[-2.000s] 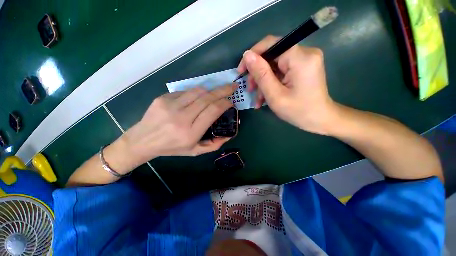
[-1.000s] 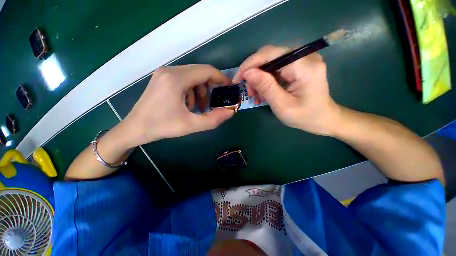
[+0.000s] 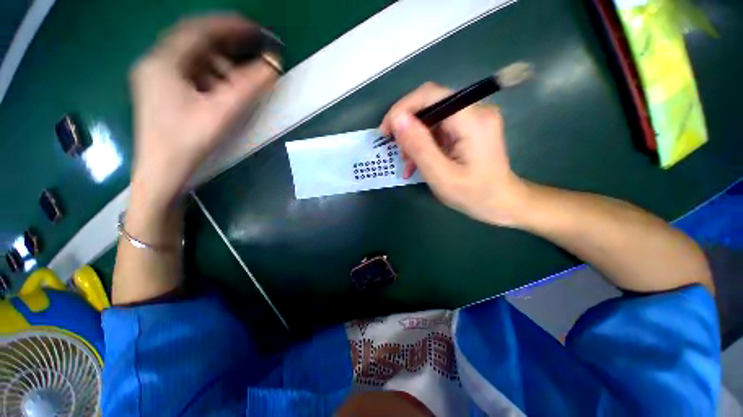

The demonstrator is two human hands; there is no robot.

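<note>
My left hand (image 3: 191,98) is blurred at the upper left, over the rail and the belt, with a watch case (image 3: 265,53) between its fingers. My right hand (image 3: 456,155) holds slim dark tweezers (image 3: 460,102), their pale worn end up to the right and their tip over the white sheet (image 3: 322,167). Rows of tiny dark dots (image 3: 375,168) show on the sheet, which lies flat on the table. My right fingers cover its right end. Another watch case (image 3: 374,272) lies on the table below the sheet.
The pale rail (image 3: 326,77) crosses diagonally. Beyond it the green belt (image 3: 98,49) carries several watch cases, one at the left (image 3: 70,135). A yellow-green packet (image 3: 668,89) with a dark red edge lies at the upper right. A blue and yellow fan (image 3: 49,358) stands at the lower left.
My left hand has carried the watch case from beside the sheet up and left over the rail, uncovering the sheet's left part. My right hand still holds the tweezers near the sheet.
</note>
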